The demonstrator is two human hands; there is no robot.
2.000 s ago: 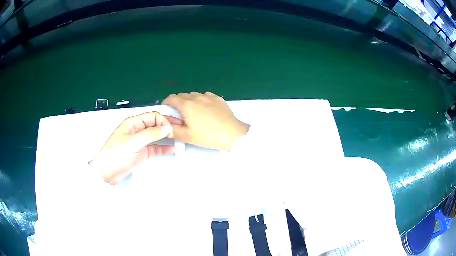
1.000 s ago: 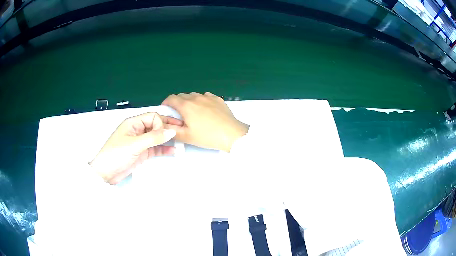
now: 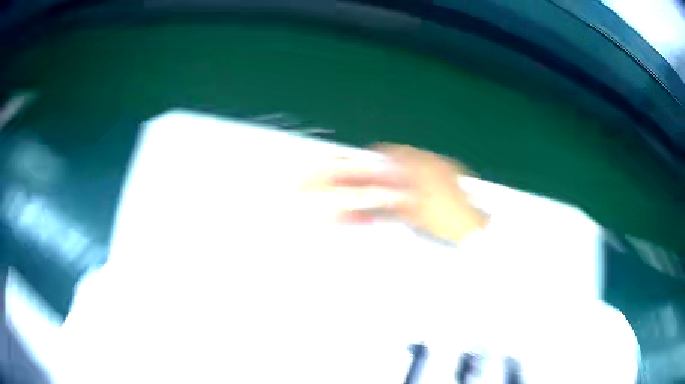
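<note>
The view is strongly blurred and glared. My right hand (image 3: 432,191) is over the upper part of the white tray (image 3: 210,180), back upward. Pale, smeared fingers (image 3: 360,217) reach left from it; some may be my left hand, which is otherwise lost in the white glare. Whether either hand holds anything cannot be told. Short dark watch straps (image 3: 415,364) show blurred at the bottom edge, right of centre.
The green bench top (image 3: 300,67) runs behind the tray and curves down at both sides. Thin pale streaks (image 3: 289,124) lie by the tray's far edge. A dark rail (image 3: 466,34) crosses the top. White glare fills the lower middle.
The whole view has swung and tilted, so tray, straps and right hand appear farther right. The left hand, clear before with its fingertips against the right hand, is now mostly washed out.
</note>
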